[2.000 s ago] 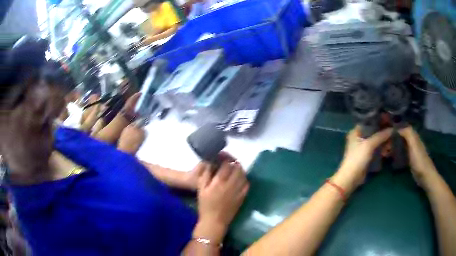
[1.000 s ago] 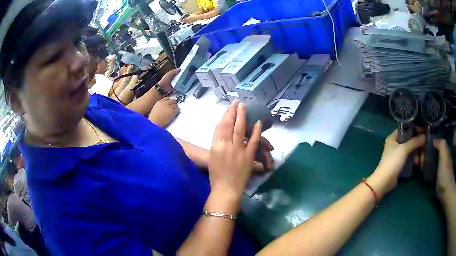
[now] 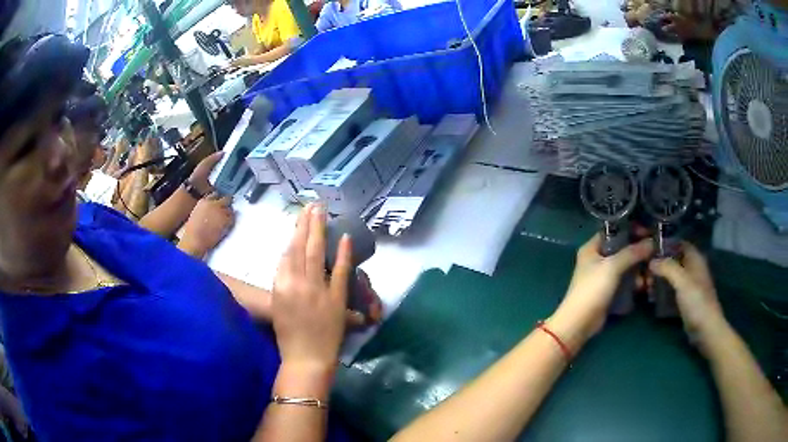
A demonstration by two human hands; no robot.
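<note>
Two dark grey handheld blowers stand side by side above the green mat [image 3: 484, 311], their round spoked grilles facing me. My left hand [image 3: 596, 280] is closed around the handle of the left blower [image 3: 609, 192]. My right hand [image 3: 689, 289] is closed around the handle of the right blower [image 3: 666, 192]. The heads are nearly touching and the handles point down. My fingers hide parts of both handles. A red string is on my left wrist.
A coworker in a blue shirt [image 3: 147, 337] at left holds another grey unit [image 3: 350, 242]. Retail boxes [image 3: 346, 160] lie on white sheets [image 3: 467, 216] before a blue bin [image 3: 415, 69]. Stacked flat cartons [image 3: 618, 112] are behind the blowers. A light blue desk fan [image 3: 760, 116] is at right.
The view swung right, then back left. The coworker's raised hand now covers part of the grey unit, which showed more clearly two seconds ago. Both my hands keep hold of the blowers.
</note>
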